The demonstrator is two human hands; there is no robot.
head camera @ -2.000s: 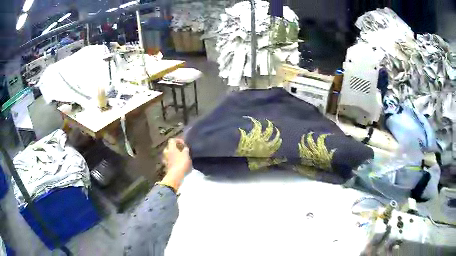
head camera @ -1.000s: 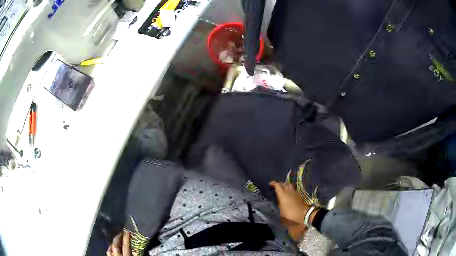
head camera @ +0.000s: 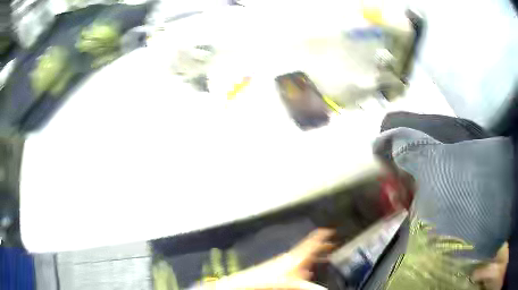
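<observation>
The view is blurred. My left hand (head camera: 306,252) is bare, at the bottom centre below the white table's front edge, fingers apart, with nothing visible in it. Beside it a dark embroidered garment piece (head camera: 187,249) with yellow-green stitching lies low in view. My right hand (head camera: 493,269) is cut off by the right edge; its fingers are curled on a dark garment (head camera: 463,187) with a paler grey surface and yellow-green embroidery at its lower part. This garment is raised at the right, its top over the table's edge.
The white table (head camera: 142,170) curves across the view. On it are a dark phone (head camera: 304,102), a yellow stick (head camera: 331,104) and a blurred orange-yellow item (head camera: 238,88). A blurred off-white machine (head camera: 363,51) stands behind. Another embroidered dark garment (head camera: 68,62) hangs over the far left edge. Something red (head camera: 393,192) shows below.
The view has swung towards the table and machine. The garment at my right hand is now raised at the right, its paler grey surface showing. My left hand has moved off the embroidered part it touched.
</observation>
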